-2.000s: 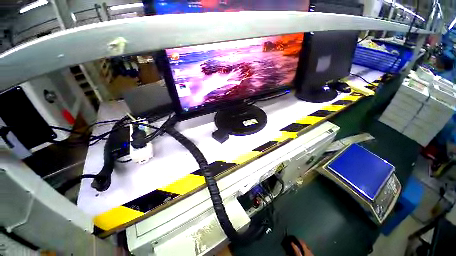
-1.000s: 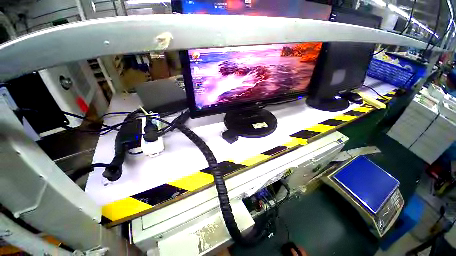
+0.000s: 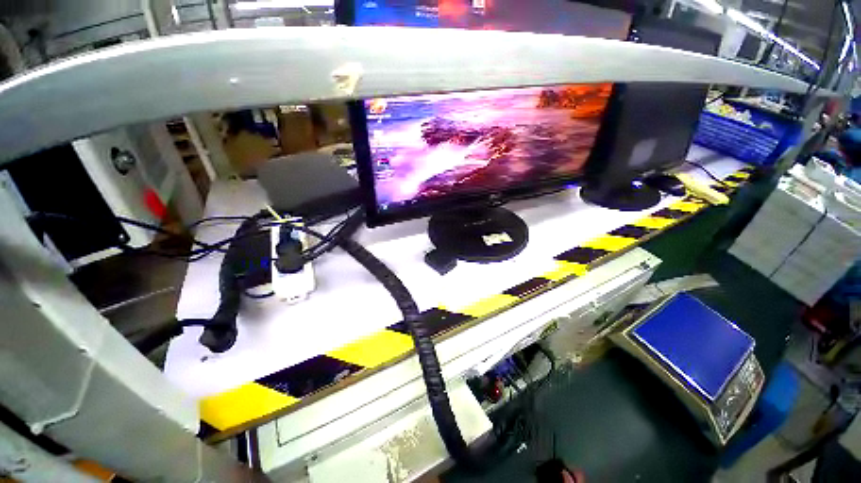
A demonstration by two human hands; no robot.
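A small black computer mouse (image 3: 550, 471) is at the bottom edge of the view on the dark green mat. A small part of my right hand (image 3: 570, 475) shows on it, cut off by the picture's edge and blurred. My left hand is not in view. The monitor in use (image 3: 491, 146) stands on the white shelf on a round black base, lit with a red-purple seascape and a few icons at its left. The pale metal rail crosses in front of its upper part.
The metal rail (image 3: 415, 64) spans the top. A dark second monitor (image 3: 651, 132) stands right. A bench scale (image 3: 694, 341) with a blue pan sits right on the mat. A spiral-wrapped cable (image 3: 422, 349) hangs over the hazard-taped edge (image 3: 316, 373). White cartons (image 3: 788, 231) are stacked far right.
The view has shifted, so the monitor and shelf appear further right than at first. My right hand and the mouse sit lower in the picture. The screen still shows the seascape.
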